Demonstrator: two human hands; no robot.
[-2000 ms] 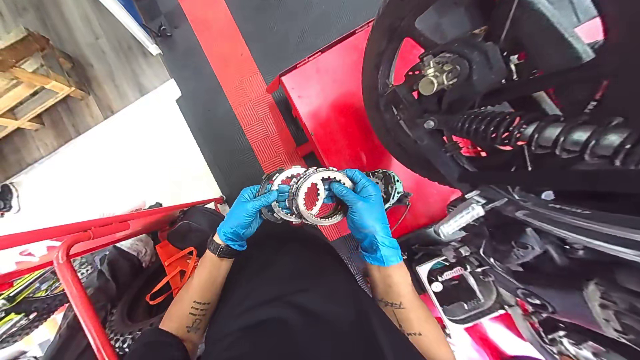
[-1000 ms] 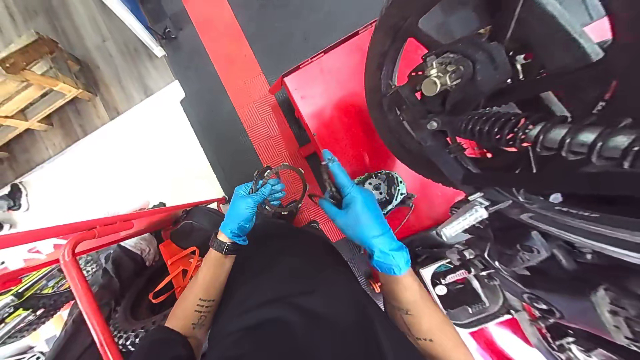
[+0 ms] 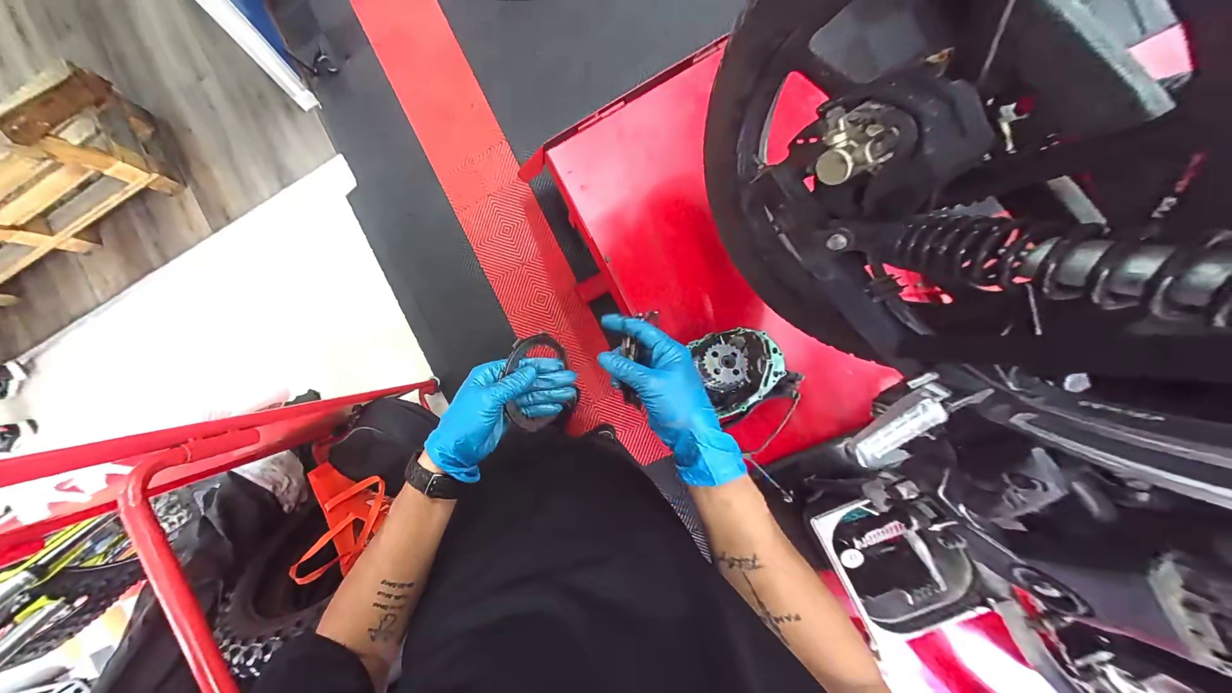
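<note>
My left hand (image 3: 500,409), in a blue glove, holds a dark ring-shaped clutch plate (image 3: 525,354), its fingers through or across the ring; whether it is one plate or a few I cannot tell. To the right, my gloved right hand (image 3: 659,385) grips a small stack of clutch plates (image 3: 630,351), seen edge-on between thumb and fingers. The two hands are apart. Just right of my right hand, an engine side cover (image 3: 775,371) with a green gasket edge and a toothed gear (image 3: 724,366) inside lies on a red metal platform (image 3: 645,221).
A motorcycle wheel (image 3: 736,241) and a coil-spring shock absorber (image 3: 1078,269) stand at the right. At the lower left are a red tubular frame (image 3: 168,568), an orange strap (image 3: 351,510) and a knobby tire (image 3: 260,597). A wooden stand (image 3: 77,173) is at the upper left.
The fanned stack of plates held between both hands two seconds ago is now split. My hands have moved apart, with a ring in the left and edge-on plates in the right.
</note>
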